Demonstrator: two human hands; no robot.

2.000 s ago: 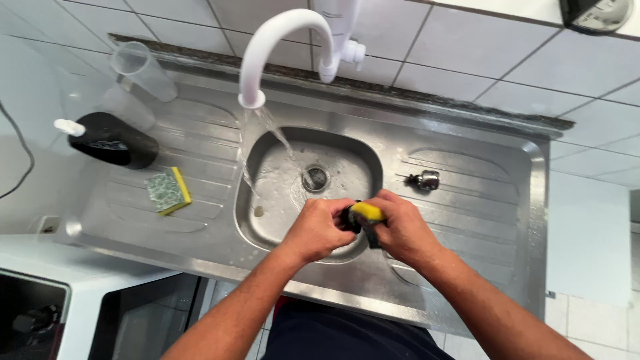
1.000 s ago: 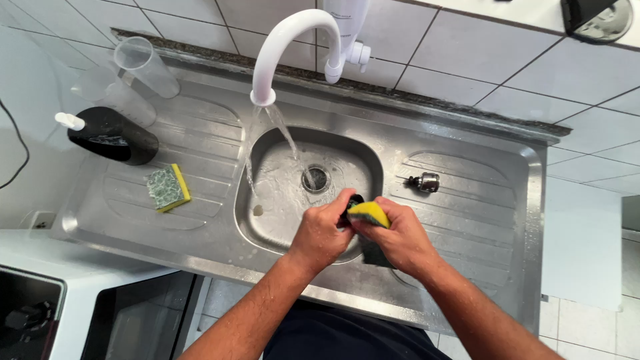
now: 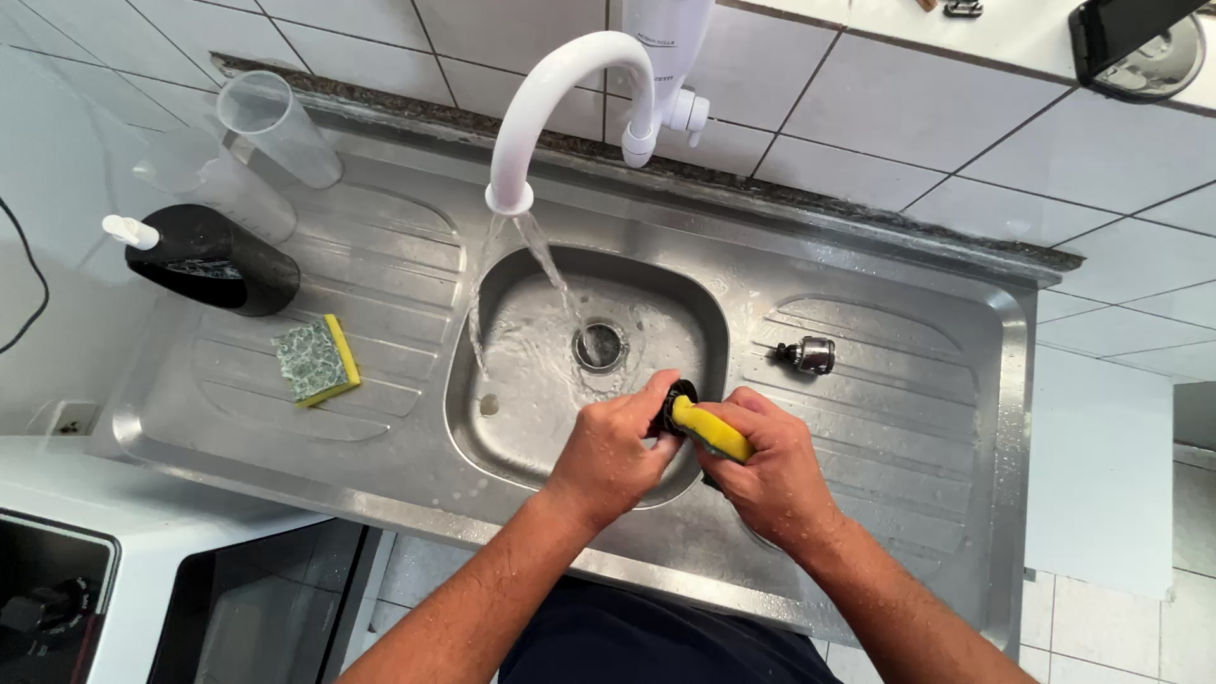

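Observation:
Over the front right edge of the sink basin (image 3: 513, 446), my left hand (image 3: 613, 451) grips a small black round part (image 3: 674, 407), its opening facing my other hand. My right hand (image 3: 774, 465) holds a yellow and green sponge (image 3: 712, 432), folded, with its tip against the opening of the black part. Water runs from a white curved faucet (image 3: 546, 104) into the basin, behind and left of both hands. A small dark metallic fitting (image 3: 814, 355) lies on the right drainboard. Exactly what the black part is, I cannot tell.
On the left drainboard lie a second sponge (image 3: 318, 361) and a black soap dispenser (image 3: 223, 261) with a white pump. Behind them stand two translucent plastic cups (image 3: 280, 128). A white appliance (image 3: 142, 503) adjoins the sink's front left. A phone (image 3: 1130, 38) rests on the ledge, upper right.
The sponge in my right hand has changed angle and now meets the opening of the black part. Both hands stay close together over the basin's front right edge.

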